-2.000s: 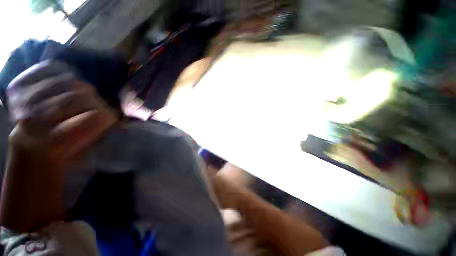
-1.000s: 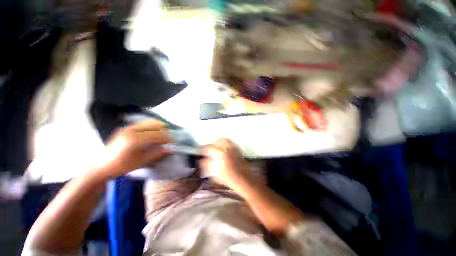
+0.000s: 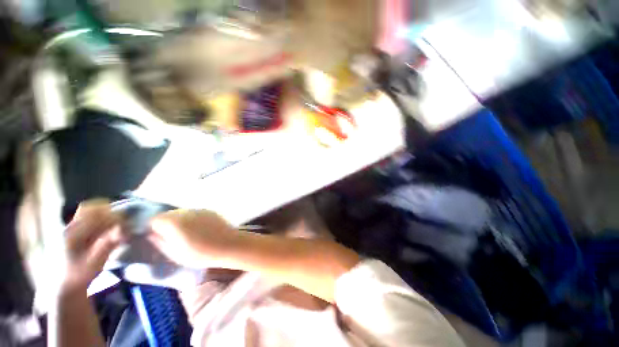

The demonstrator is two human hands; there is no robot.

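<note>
The picture is blurred. Black fabric (image 3: 105, 159) lies on the left part of the white table (image 3: 271, 173), at its front left. Light grey-blue fabric (image 3: 139, 251) hangs between my hands at the table's front edge. My left hand (image 3: 95, 237) grips its left side. My right hand (image 3: 186, 237) grips its right side, a short way from the left hand. Fingertips are too blurred to tell in detail.
The sewing machine head (image 3: 217, 61) stands behind the table. Scissors with red-orange and yellow loops (image 3: 334, 124) and a red-and-black item (image 3: 261, 108) lie near it. A blue crate (image 3: 502, 169) with black and light cloth (image 3: 441, 210) is at right; another blue crate (image 3: 159, 315) is below my hands.
The view has turned to the right, so table, machine and hands appear further left. The crate at right shows more fully. Both hands remain at the light fabric, close together.
</note>
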